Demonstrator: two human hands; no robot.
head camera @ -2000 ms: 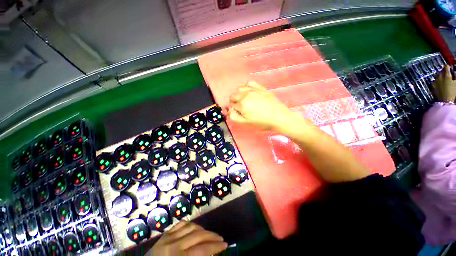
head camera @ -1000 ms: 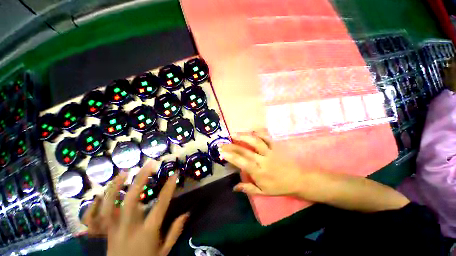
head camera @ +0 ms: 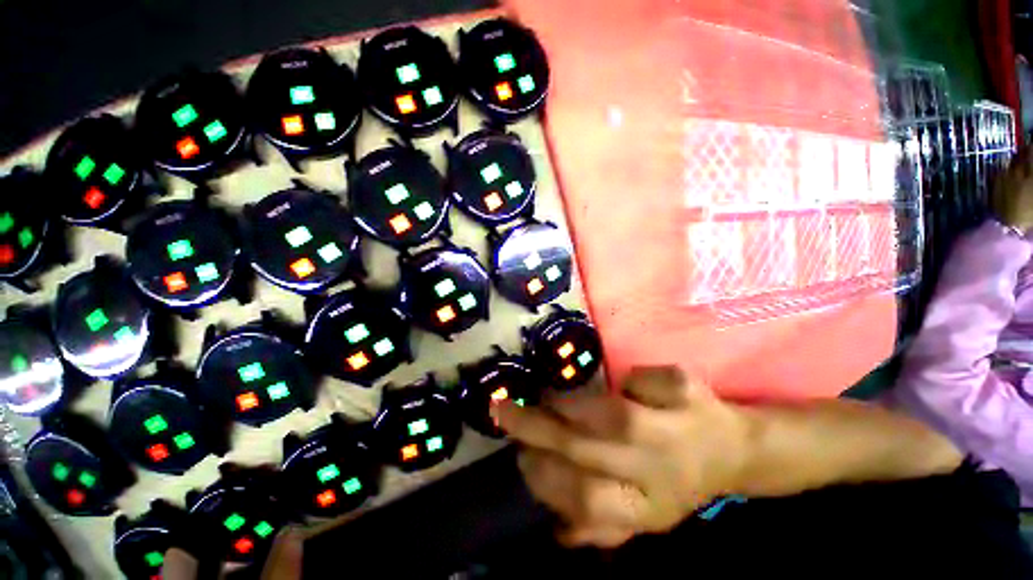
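Note:
Rows of round black watch heads (head camera: pixel 300 238) lie face up on the beige work board (head camera: pixel 380 272). Most screens show green and orange-red squares; a few carry white glare. My right hand (head camera: pixel 629 459) is at the board's lower right corner, one fingertip on or just over a watch head (head camera: pixel 495 397). Its other fingers are partly curled, and whether they grip anything is hidden. My left hand (head camera: pixel 283 555) is mostly cut off by the bottom edge. Only blurred fingertips show, apart, at the lowest watch heads.
Pink foam (head camera: pixel 634 147) lies right of the board, with a shiny clear patterned plastic piece (head camera: pixel 793 215) on it. Clear trays (head camera: pixel 940 147) stand beyond at the right. Another person's pink sleeve (head camera: pixel 963 317) is at the right edge. A black mat (head camera: pixel 385 532) shows below the board.
The view has moved closer to the board. My right hand has gone from the board's upper right corner to its lower right. My left hand, spread over the lower row a second ago, now shows only fingertips.

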